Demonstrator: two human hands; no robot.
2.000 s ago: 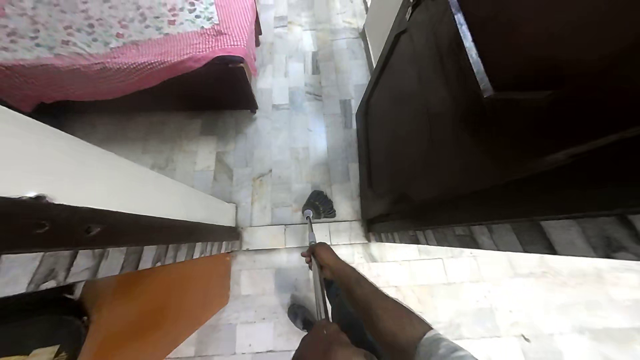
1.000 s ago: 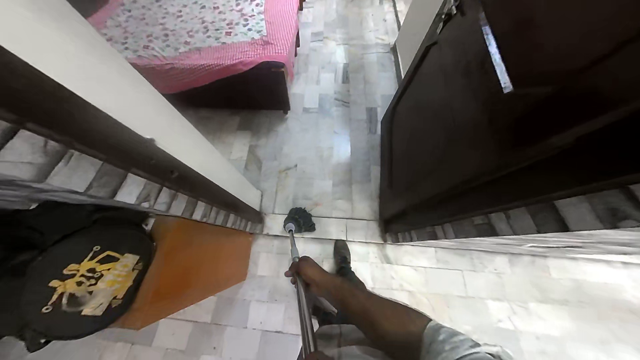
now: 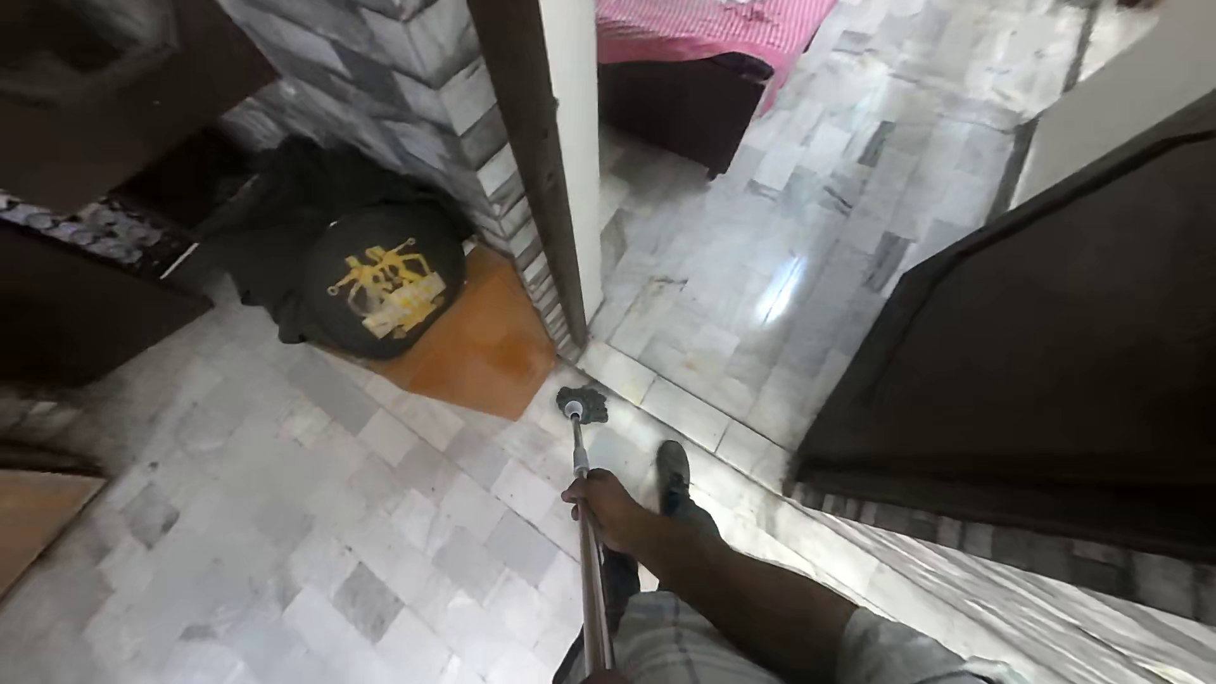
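My right hand [image 3: 605,505] is closed around the metal handle of a mop [image 3: 591,570], low on the pole. At the far end of the pole, the dark mop head [image 3: 582,405] lies on the tiled floor beside the doorway's threshold [image 3: 679,410]. Only a sliver of my left hand [image 3: 605,677] shows at the bottom edge, at the upper end of the handle; its fingers are mostly out of frame. A dark shoe [image 3: 673,465] of mine stands just right of the pole.
An orange board [image 3: 489,332] lies on the floor at the left, with a black bag [image 3: 380,285] bearing a yellow print on it. A dark door [image 3: 1035,361] stands at the right. Beyond the doorway is a bed with a pink cover [image 3: 703,28]. The door frame [image 3: 532,142] rises near the mop head.
The mop head was across the threshold strip two seconds ago; now it lies on the near side, by the orange board. The view has turned left.
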